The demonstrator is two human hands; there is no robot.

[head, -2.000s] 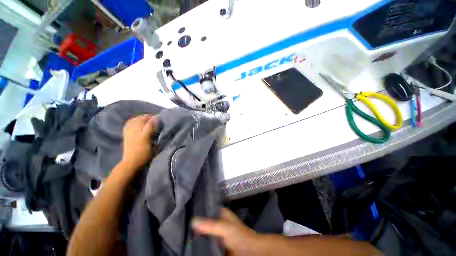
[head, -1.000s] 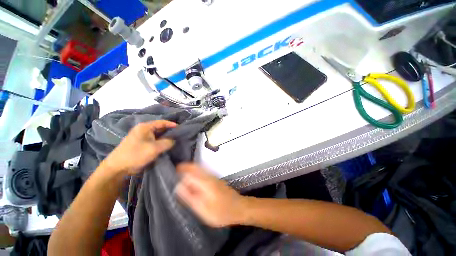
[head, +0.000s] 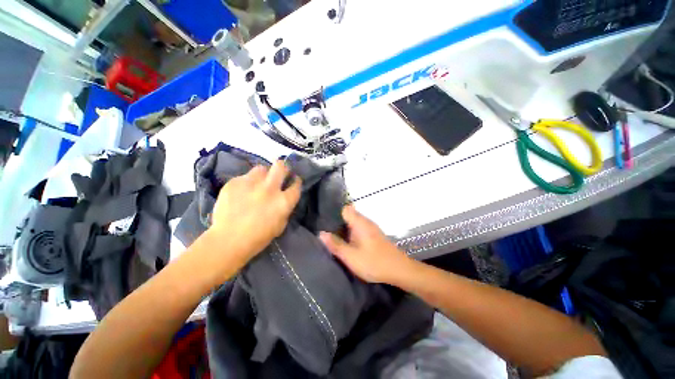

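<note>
A dark grey garment (head: pixel 296 296) hangs from the table's front edge into the lap, with a line of pale topstitching down its middle. Its upper edge lies at the needle area (head: pixel 329 146) of the white sewing machine (head: pixel 414 44). My left hand (head: pixel 255 203) lies on the bunched cloth left of the needle, fingers curled into it. My right hand (head: pixel 363 248) pinches the cloth's right side below the needle, near the table edge. The presser foot is largely hidden by cloth and metal parts.
Dark grey strips (head: pixel 122 222) are piled at the left beside a round grey motor (head: pixel 44 244). A black smartphone (head: pixel 437 120), scissors (head: pixel 551 152), a black oval object (head: pixel 592 111) and thin pens (head: pixel 622 144) lie at the right. A blue bin (head: pixel 215 78) and red container (head: pixel 133 78) are behind.
The garment has been turned and gathered, and its pale stitch line now faces up. My left hand has moved up near the needle. My right hand has moved up and right to the cloth's edge.
</note>
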